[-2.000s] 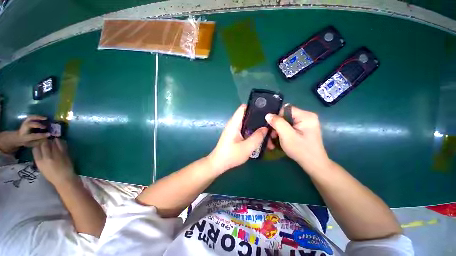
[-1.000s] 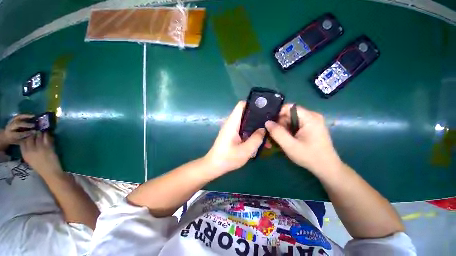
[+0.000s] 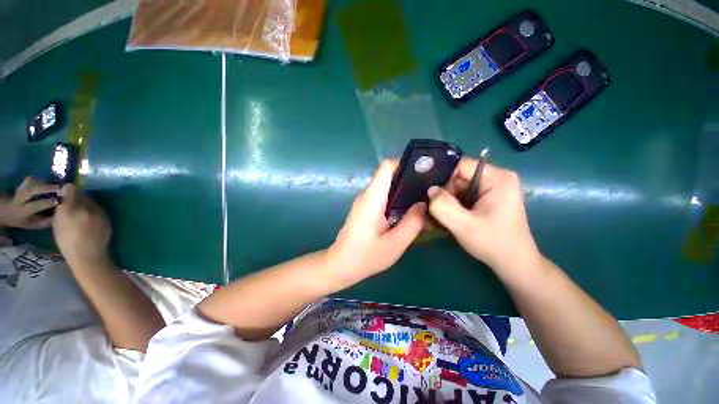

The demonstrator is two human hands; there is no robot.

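A black phone housing (image 3: 418, 175) with a round silver speaker near its far end is held up in front of me, tilted. My left hand (image 3: 377, 215) grips it from the left side, its thumb across the near end and hiding most of that end. My right hand (image 3: 482, 207) presses its thumb on the housing's right side. The tweezers (image 3: 478, 175) stand upright, tucked in my right hand, with the tip pointing away from me. The right fingers under the housing are partly hidden.
Two open phone housings, one (image 3: 497, 57) beside another (image 3: 556, 100), lie at the far right. An orange-brown strip pack (image 3: 213, 28) lies far left of centre. Olive tape (image 3: 377, 43) and clear film (image 3: 402, 118) are on the green bench (image 3: 299, 126). A neighbour's hands (image 3: 75, 221) work at left.
The held housing is tilted more and has shifted slightly right. The tweezers in my right hand lean more to the right. The neighbour's phone and hands have also moved.
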